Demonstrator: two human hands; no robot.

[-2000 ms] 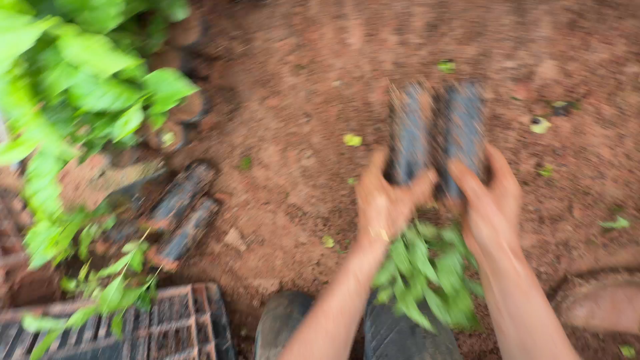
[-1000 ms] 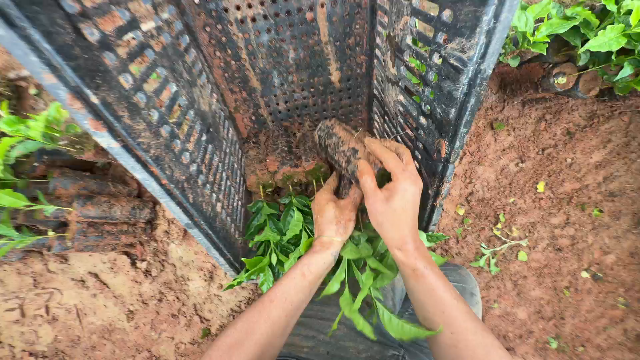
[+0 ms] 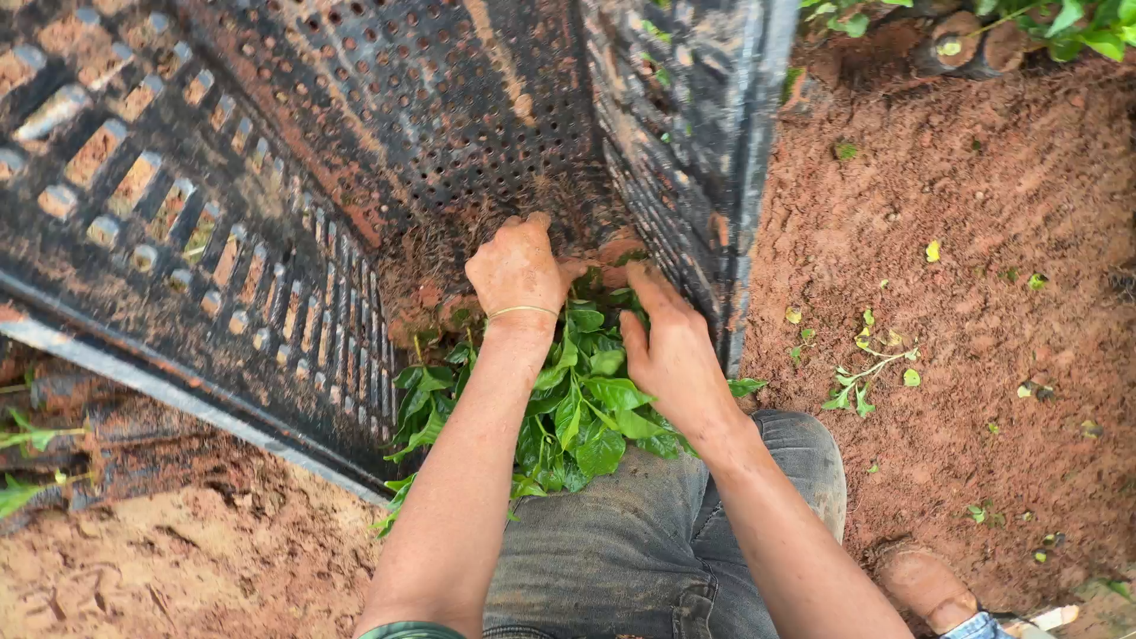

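A black plastic crate (image 3: 426, 80), perforated and muddy, stands tilted in front of me, its opening toward my legs. Seedlings with green leaves (image 3: 577, 408) lie at its lower end, their leaves hanging over my jeans and their soil ends (image 3: 621, 248) inside. My left hand (image 3: 522, 266), with a thin band at the wrist, rests over the soil ends, fingers bent and fingertips hidden. My right hand (image 3: 670, 342) is at the crate's right wall, its fingers at the rightmost soil end and its thumb by the leaves. Whether either hand grips a seedling is not clear.
Muddy seedling tubes (image 3: 133, 435) lie at the left beyond the crate wall. More tubes (image 3: 958, 44) with leaves are at the upper right. A broken sprig (image 3: 865, 368) lies on the reddish soil. A foot (image 3: 927, 586) shows at the lower right.
Two seconds ago my hands held two dark tubes over bare soil. One second ago they held one tube in the crate; now it is down among the others and my hands are apart.
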